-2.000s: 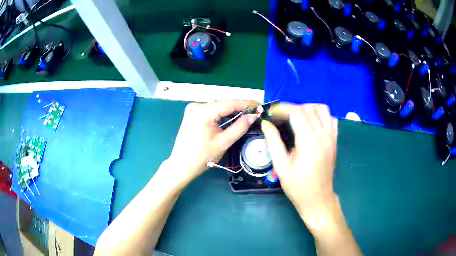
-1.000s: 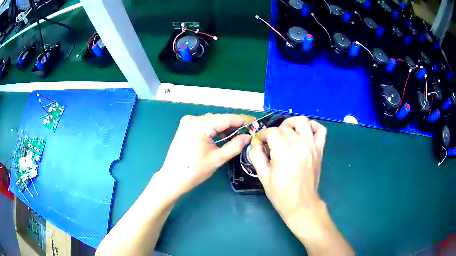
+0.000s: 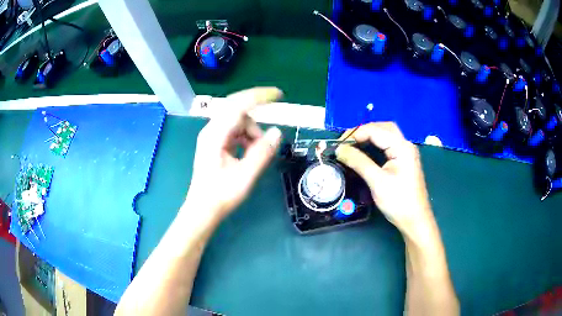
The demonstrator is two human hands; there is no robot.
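Observation:
A black housing (image 3: 302, 217) lies on the green mat, with a round silvery speaker (image 3: 322, 184) and a blue cylinder (image 3: 346, 207) in it. A circuit board (image 3: 313, 147) stands nearly edge-on at the housing's far side, with leads looping from it over the speaker. My right hand (image 3: 385, 163) pinches the board's right end between thumb and finger; a dark red lead with a white end sticks up beside it. My left hand (image 3: 231, 157) is off the board to the left, thumb and fingers apart, slightly blurred, holding nothing.
A blue sheet (image 3: 98, 203) at left bears loose green boards (image 3: 32, 194). Another blue sheet (image 3: 394, 99) at right holds rows of housings. A white post (image 3: 151, 55) and rail (image 3: 296, 115) cross behind. Beyond stand more units (image 3: 214, 52). A cardboard box (image 3: 71, 296) is at lower left.
My left hand has let go of the board and leads and moved left, opening. My right hand has shifted right, uncovering the speaker and cylinder. The units beyond the rail have moved left.

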